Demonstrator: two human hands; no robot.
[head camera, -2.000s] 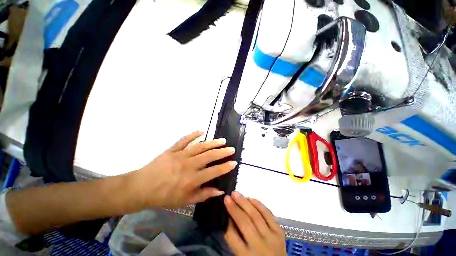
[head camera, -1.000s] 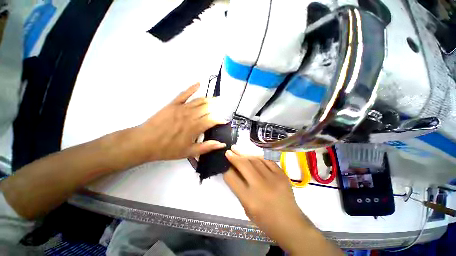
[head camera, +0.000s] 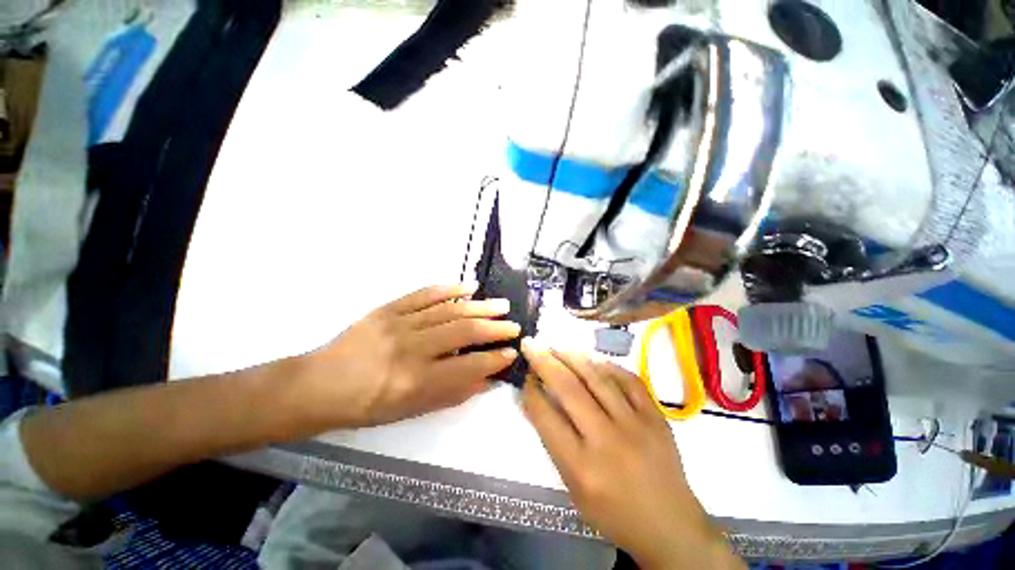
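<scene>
A black fabric strip (head camera: 506, 292) lies at the presser foot and needle (head camera: 543, 274) of the white sewing machine (head camera: 634, 167). Its short near end is under my fingers. My left hand (head camera: 406, 362) lies flat on the strip, fingers pointing right, just left of and below the needle. My right hand (head camera: 601, 440) rests with its fingertips on the strip's right near edge, close to the left fingertips. The part of the strip under my fingers is hidden.
Yellow-looped (head camera: 672, 365) and red-looped (head camera: 729, 359) scissors lie right of the needle, then a black smartphone (head camera: 833, 429). A frayed black strip (head camera: 429, 50) lies behind. Long black bands (head camera: 145, 212) lie at left. A measuring tape (head camera: 445, 493) runs along the front edge.
The strip has moved away from me, so its near end, earlier hanging at the table's front edge, is now close to the needle. Both hands have moved forward with it. The view has shifted.
</scene>
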